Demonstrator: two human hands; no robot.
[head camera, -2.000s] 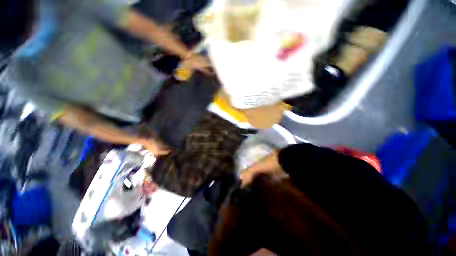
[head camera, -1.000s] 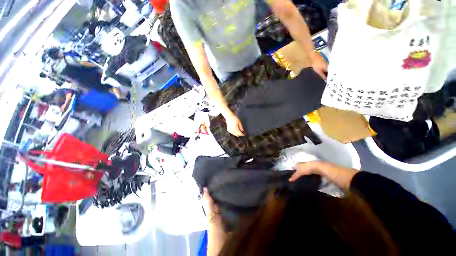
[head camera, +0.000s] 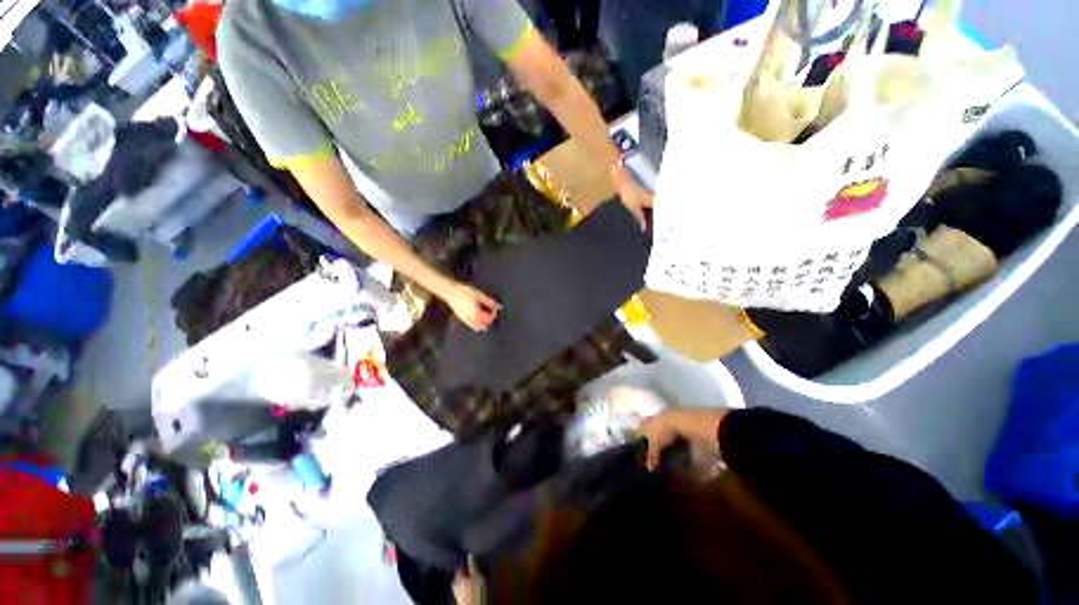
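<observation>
A dark grey garment piece (head camera: 432, 496) hangs in folds over the near table edge, in front of my body. My right hand (head camera: 686, 435) is at its right end, with fingers closed on dark cloth. Only a small part of my left hand (head camera: 470, 586) shows at the bottom, below the cloth; its fingers are hidden. Across from me, a flat dark grey panel (head camera: 544, 296) lies on a brown-black plaid garment (head camera: 473, 408). A second person's hands (head camera: 476, 308) rest on the panel's far side and right end.
A cream tote bag (head camera: 745, 201) stands at the right, beside brown cardboard (head camera: 698, 325) and a white tub (head camera: 828, 388) of dark and tan items. A white sewing machine (head camera: 254, 378) is left. A whitish crinkled plastic bag (head camera: 615, 414) lies near my right hand. Blue crates stand far right.
The view has turned, and table things sit further left. The panel opposite lies flatter than a second ago. My dark piece hangs lower, and my left hand is mostly out of sight.
</observation>
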